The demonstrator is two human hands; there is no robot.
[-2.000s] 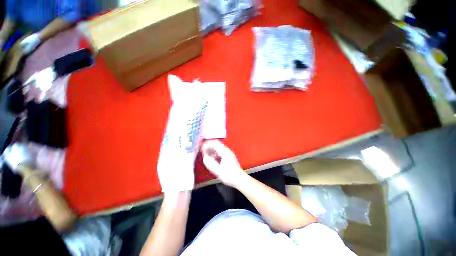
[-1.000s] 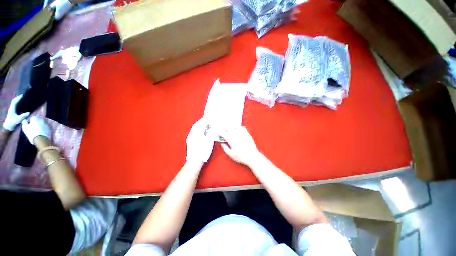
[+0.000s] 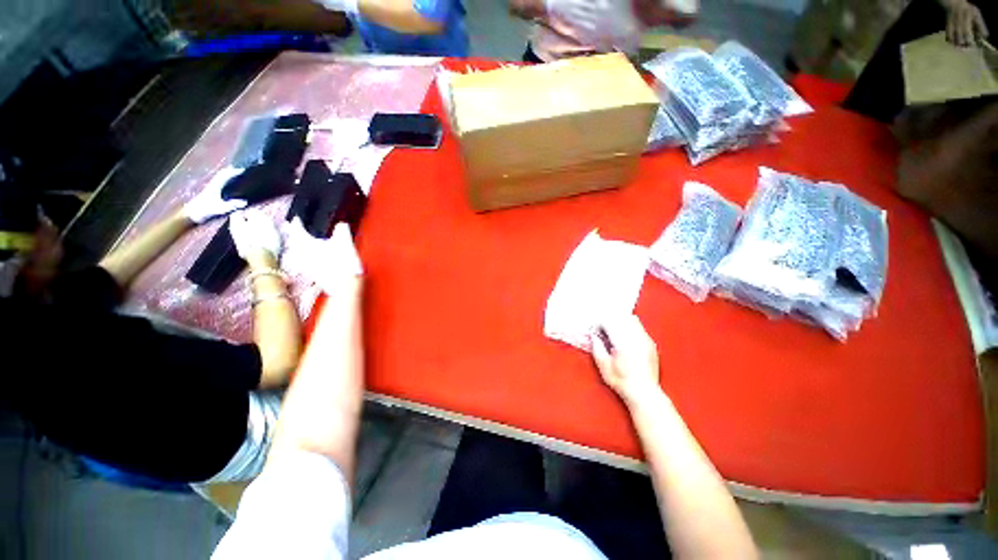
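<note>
My right hand, which looks bare, holds the lower edge of a flat whitish bubble bag on the red surface. My left hand, in a white glove, is stretched out to the left, beside a pair of black units on the pinkish bubble wrap. Its fingers are blurred, so I cannot tell whether they grip a unit. One bagged unit lies right of the bubble bag, next to a stack of bagged units.
A closed carton stands at the back, with more bagged units beside it. At left a co-worker's gloved hands handle black units. Another black unit lies left of the carton. Other people stand at the far side. The table's light edge runs before me.
My left hand has left the bubble bag and reached left to the black units. My right hand still holds the bag. The view has swung left. Two seconds ago, the single bagged unit was not beside the stack.
</note>
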